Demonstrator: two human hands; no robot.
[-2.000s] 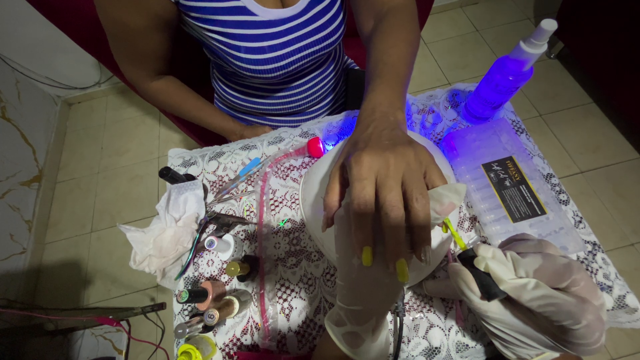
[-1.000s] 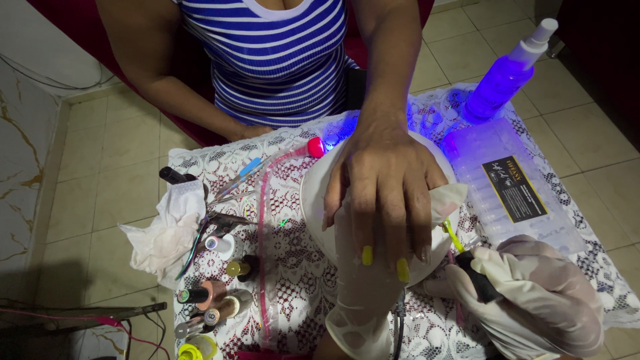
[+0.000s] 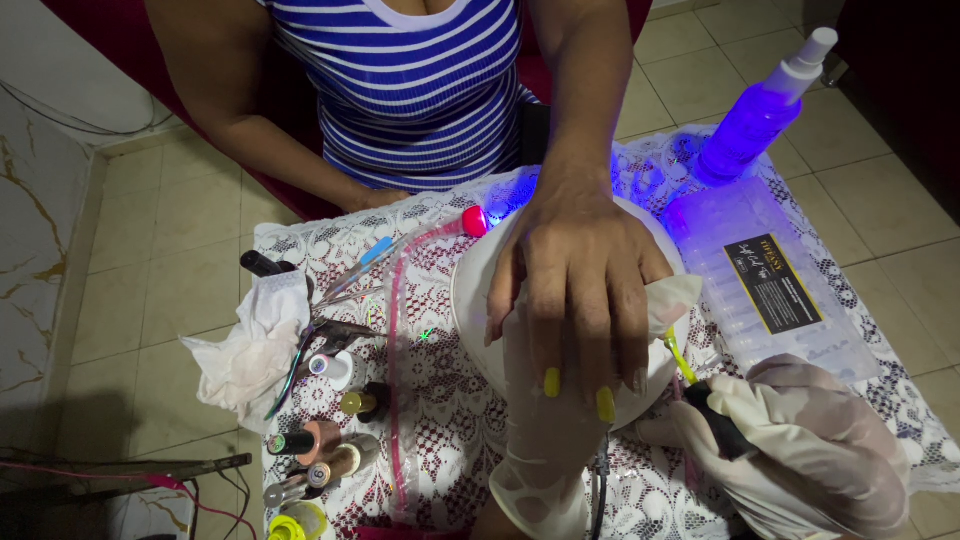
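My gloved left hand [image 3: 555,397] lies beneath the other person's hand [image 3: 585,270], its glove fingertip showing past that hand's right side; most of its fingers are hidden, so its grip cannot be told. Two nails of the person's hand are yellow. My gloved right hand [image 3: 802,442] holds the black cap of a nail polish brush [image 3: 681,358], whose bristles and stem are coated yellow. The brush tip is close to the left glove's fingertip; whether they touch is unclear. A round white nail lamp [image 3: 480,322] sits under the hands.
Nail polish bottles [image 3: 322,442], a yellow jar [image 3: 300,521], crumpled white tissue [image 3: 262,337] and metal nippers [image 3: 300,367] lie at left on the lace tablecloth [image 3: 450,450]. A plastic box of nail tips [image 3: 720,277] and a blue-lit spray bottle [image 3: 750,127] stand at right.
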